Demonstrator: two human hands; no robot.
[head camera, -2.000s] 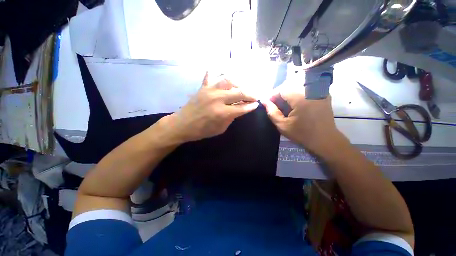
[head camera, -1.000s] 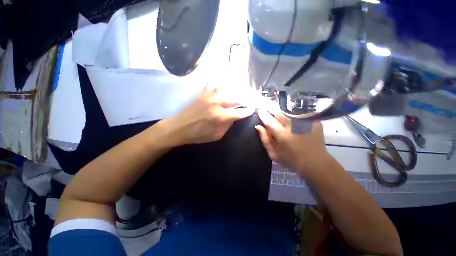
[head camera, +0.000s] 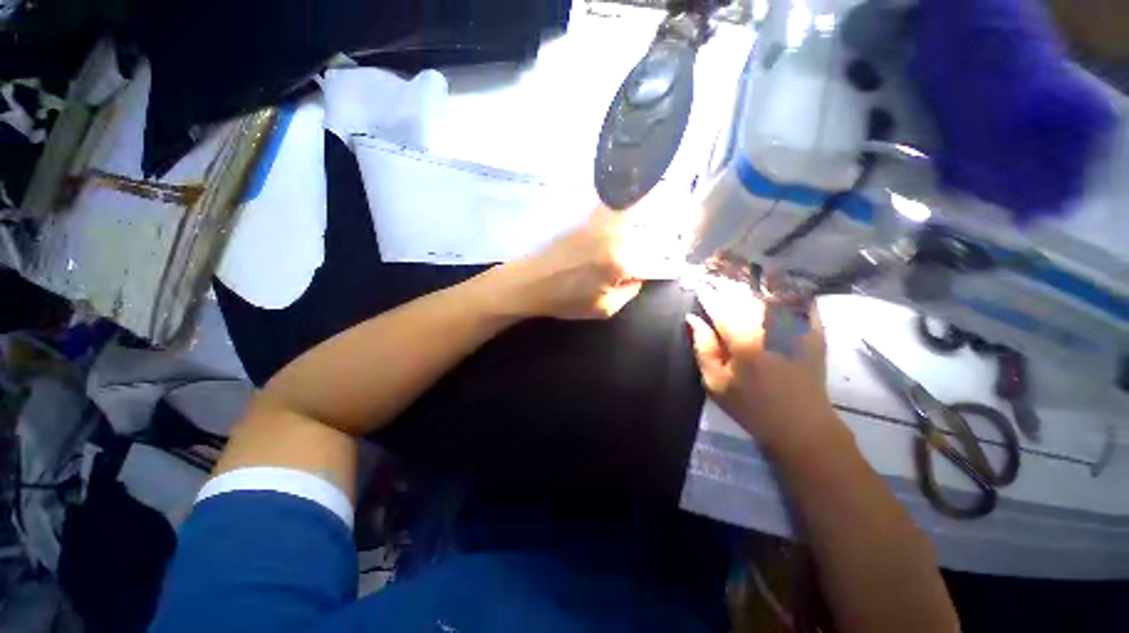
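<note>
A black cut panel (head camera: 557, 396) lies over the table and drapes off its front edge. A white panel (head camera: 446, 210) lies on the black one at the left. My left hand (head camera: 576, 272) rests on the cloth edge just left of the needle area, fingers pressed together on the fabric. My right hand (head camera: 755, 359) holds the black panel's edge just right of it, thumb and fingers bent. The sewing machine head (head camera: 805, 161) stands above my right hand. Bright glare hides the presser foot, the needle and some fingertips.
Large shears (head camera: 960, 451) lie right of my right hand. A dark red-handled tool (head camera: 1015, 386) and a thin metal rod (head camera: 1052, 458) lie near them. A grey oval fitting (head camera: 646, 130) hangs left of the head. A purple fluffy thing (head camera: 1015, 111) sits on the machine. Stacked pieces (head camera: 124, 235) are at far left.
The camera view has tilted and shifted, bringing the purple thing and more of the left stack into view. Both hands stay close together at the needle area, on the cloth.
</note>
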